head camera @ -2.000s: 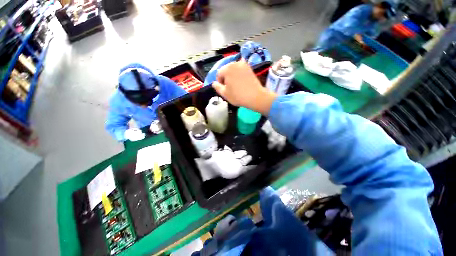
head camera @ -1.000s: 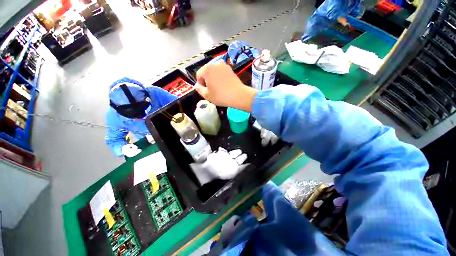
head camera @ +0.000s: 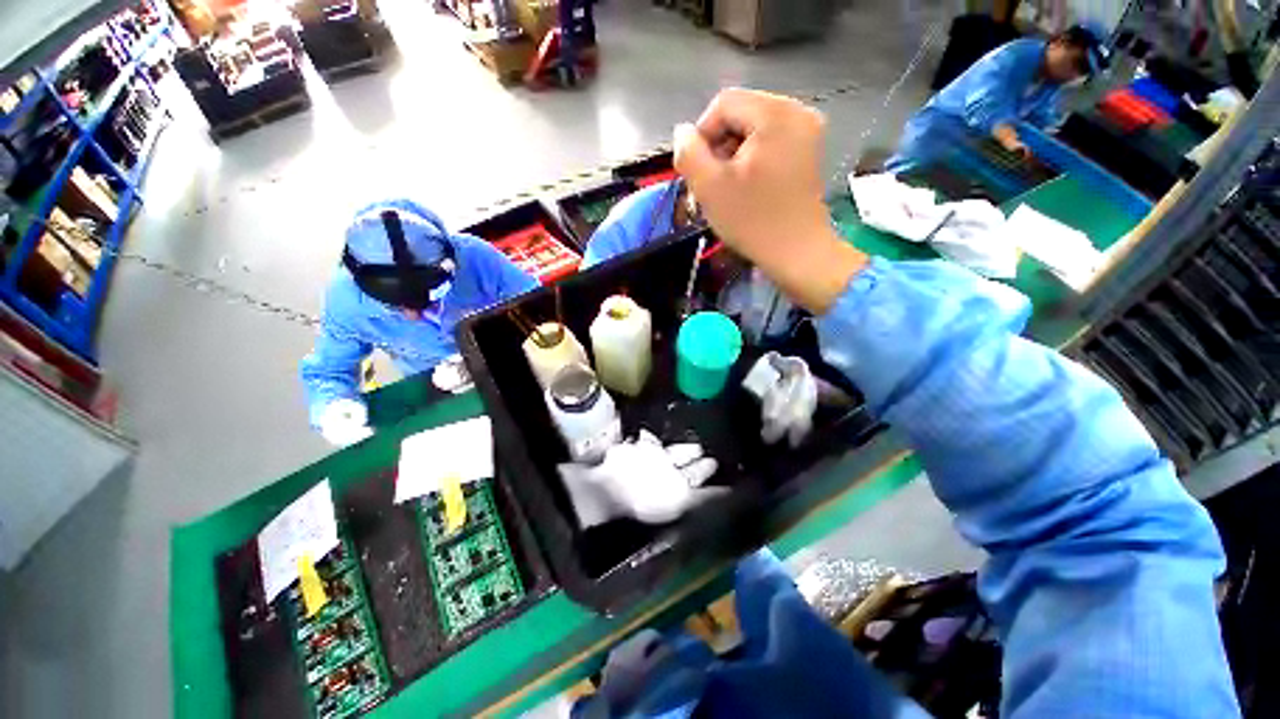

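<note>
My right hand (head camera: 758,176), bare with a blue sleeve, is raised over the far side of a black bin (head camera: 512,450). Its fingers are curled; whether they pinch something thin is unclear. A thin upright line shows below it. In the bin stand a cream bottle (head camera: 621,344), a tan-topped bottle (head camera: 552,354), a white bottle (head camera: 583,417) with a grey top and a teal pot (head camera: 708,354). White gloves lie at the near side (head camera: 646,482) and right (head camera: 783,398). My left hand is not in view.
Green board strips (head camera: 469,562) lie on black mats left of the bin, with paper sheets (head camera: 447,458) and yellow tags. Blue-coated people are across the bench and at upper right. Crumpled white material (head camera: 969,232) lies on the right bench.
My right hand has moved up and right, away from above the bottles. The white spray can seen earlier now lies largely behind the hand and wrist. The view has shifted slightly.
</note>
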